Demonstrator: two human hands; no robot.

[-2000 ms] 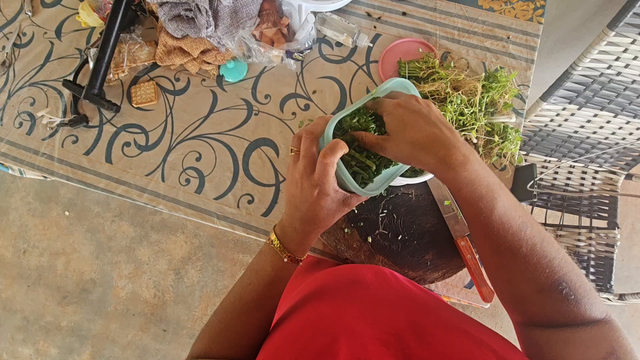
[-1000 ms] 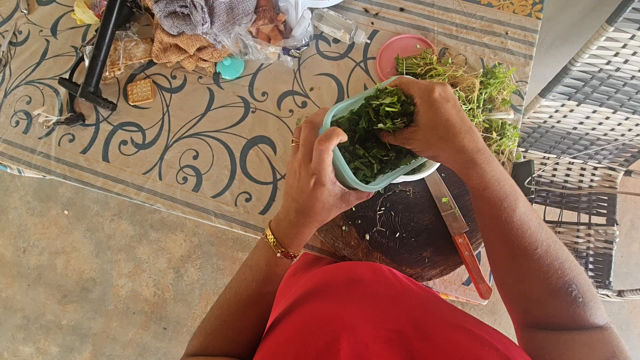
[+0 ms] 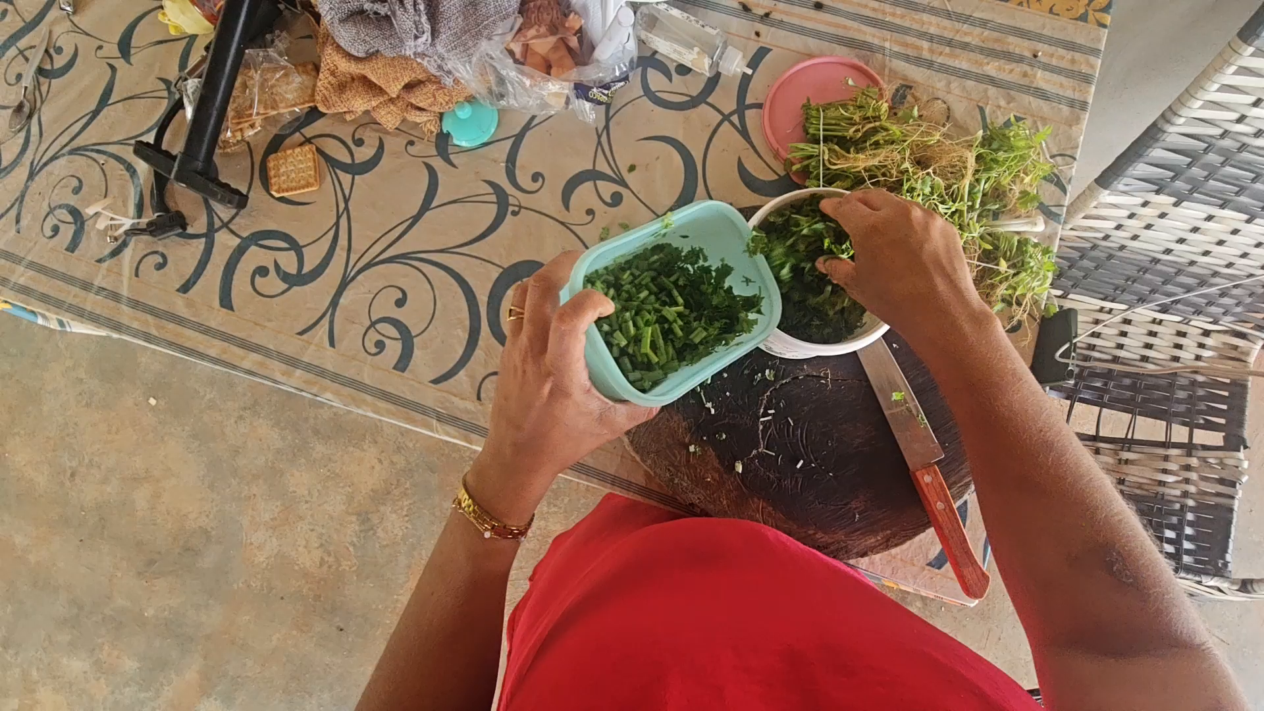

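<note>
My left hand holds a light teal plastic container, tilted, with chopped green herbs inside. My right hand reaches over the rim of a white round tub, its fingers at the chopped greens in it; whether it grips any is unclear. Below both vessels lies a dark round wooden board with scattered bits. A knife with an orange-brown handle rests on the board's right side, its blade pointing toward the tub. Bunches of rooted herbs lie beyond my right hand.
A pink lid lies by the herb bunches. Farther left are a teal lid, a clear bottle, cloths, a cracker and a black metal stand. A woven chair stands at the right.
My right hand has moved from inside the teal container to the white tub on its right. The tub's greens are now in view. My left hand still holds the teal container.
</note>
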